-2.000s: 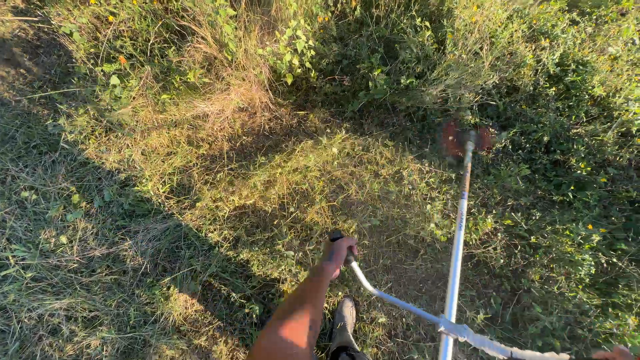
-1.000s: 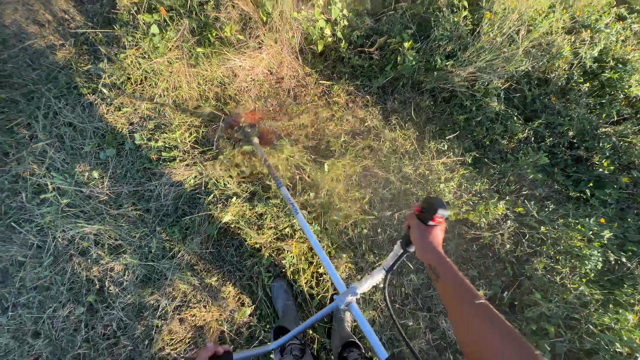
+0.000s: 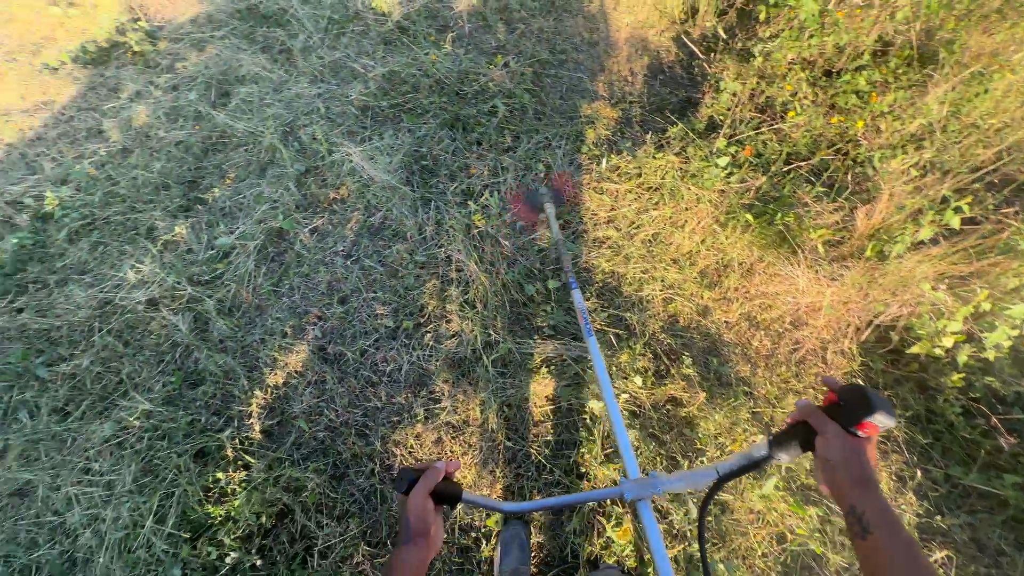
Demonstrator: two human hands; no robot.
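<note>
A brush cutter's metal shaft (image 3: 602, 372) runs up from the bottom edge to a blurred red cutting head (image 3: 544, 198) over the grass near the upper middle. Its handlebar (image 3: 560, 502) crosses the shaft low in the view. My left hand (image 3: 424, 508) is closed around the black grip (image 3: 428, 486) at the bar's left end. At the right end, my right hand (image 3: 836, 448) holds the black and red throttle grip (image 3: 860, 408), from which a black cable (image 3: 704, 512) curves down.
Cut grass (image 3: 200, 320) covers the shaded ground at left. Taller green weeds (image 3: 800, 160) with small orange and yellow flowers stand at upper right, dry stalks (image 3: 888, 264) below them. A boot (image 3: 513, 548) shows at the bottom edge.
The cutting head has swung left across the ground, from beside the dense weeds onto the shaded cut grass. Both hands have moved with the handlebar. The view has turned left.
</note>
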